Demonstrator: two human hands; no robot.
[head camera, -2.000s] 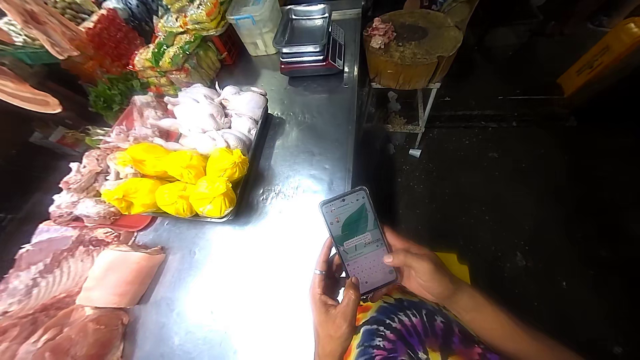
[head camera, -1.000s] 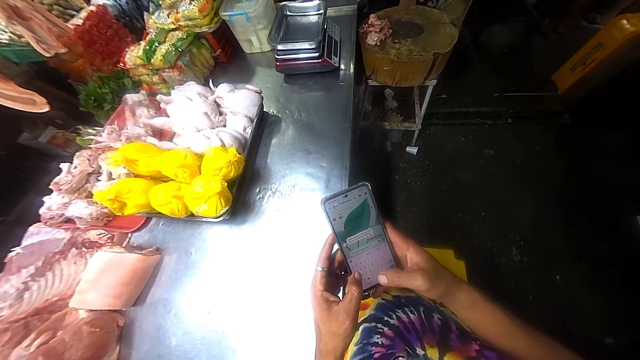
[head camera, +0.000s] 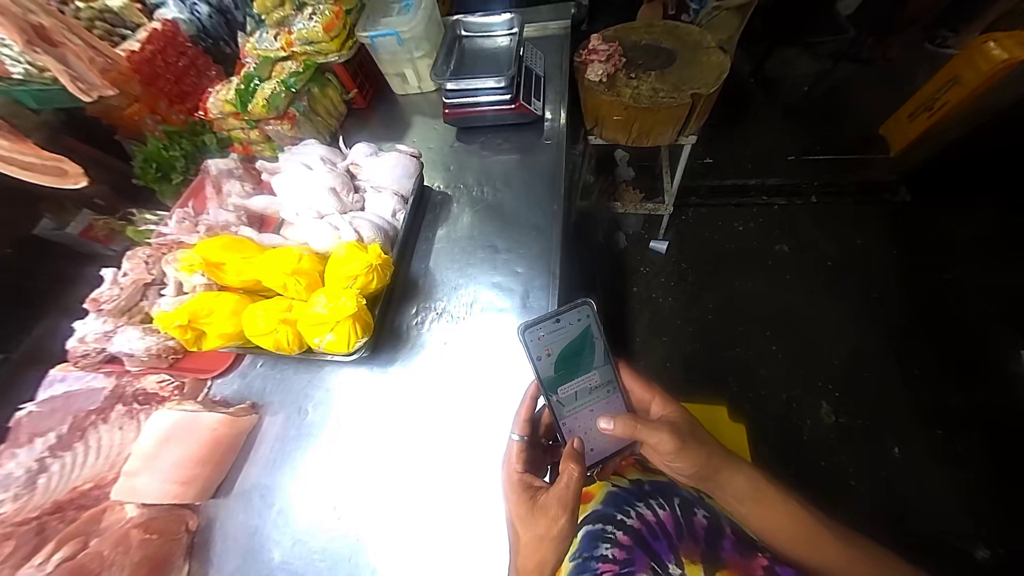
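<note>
A smartphone (head camera: 578, 384) is held upright between both hands, its lit screen showing a green leaf picture and a keyboard. My left hand (head camera: 544, 480) grips its left side and lower edge, with a ring on one finger and the thumb near the screen's bottom. From the right, my right hand (head camera: 664, 436) supports the phone, its thumb over the keyboard. The phone is by the right edge of a metal counter (head camera: 480, 264). Tie-dyed cloth (head camera: 664, 520) covers my lap below.
Whole raw chickens (head camera: 320, 184) and several yellow plastic bundles (head camera: 272, 320) fill a tray at left. Pork slabs (head camera: 184, 452) lie nearer. A scale (head camera: 492, 108) and plastic tub (head camera: 404, 48) stand at the back. Beyond the counter is a wooden chopping block (head camera: 656, 88) on a stand.
</note>
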